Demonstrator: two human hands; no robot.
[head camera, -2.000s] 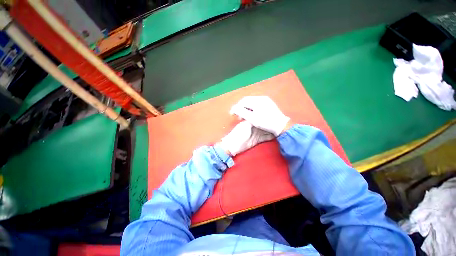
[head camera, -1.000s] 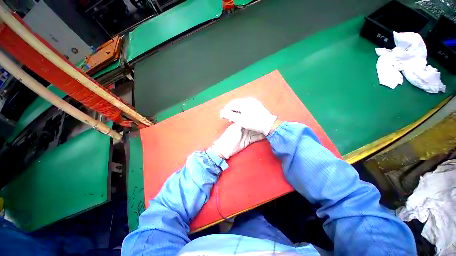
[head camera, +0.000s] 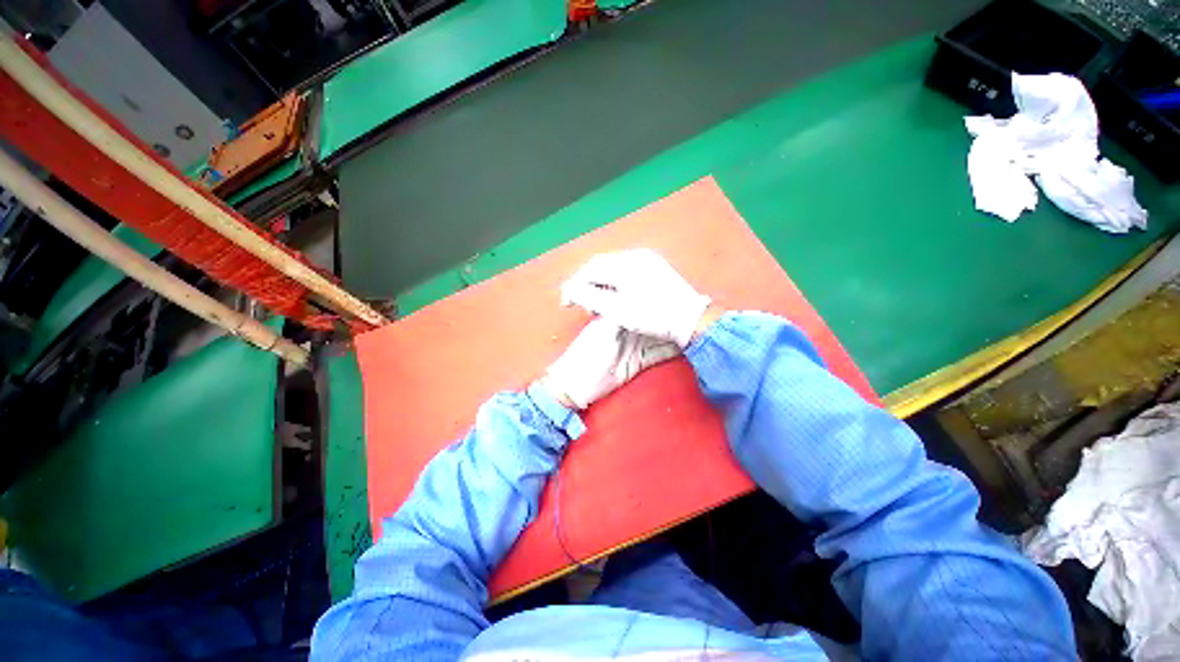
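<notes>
A large flat orange-red mat (head camera: 453, 414) lies tilted on the green bench in front of me. Both my hands wear thin white gloves and rest together on its middle. My right hand (head camera: 637, 295) lies over my left hand (head camera: 598, 365) and partly covers it. The right glove has a small dark mark. No tool or part shows in either hand; the left hand's fingers are mostly hidden. A band circles the left cuff and a thin cord runs down over the mat.
A dark grey-green conveyor belt (head camera: 518, 162) runs behind the mat. Black bins (head camera: 1009, 54) and a crumpled white cloth (head camera: 1055, 155) sit at right. A larger white rag (head camera: 1126, 517) lies lower right. Pale poles with orange-red wrapping (head camera: 168, 194) slant at left.
The camera view has shifted, so the bench, bins and mat sit slightly more to the left. My hands have stayed together on the mat.
</notes>
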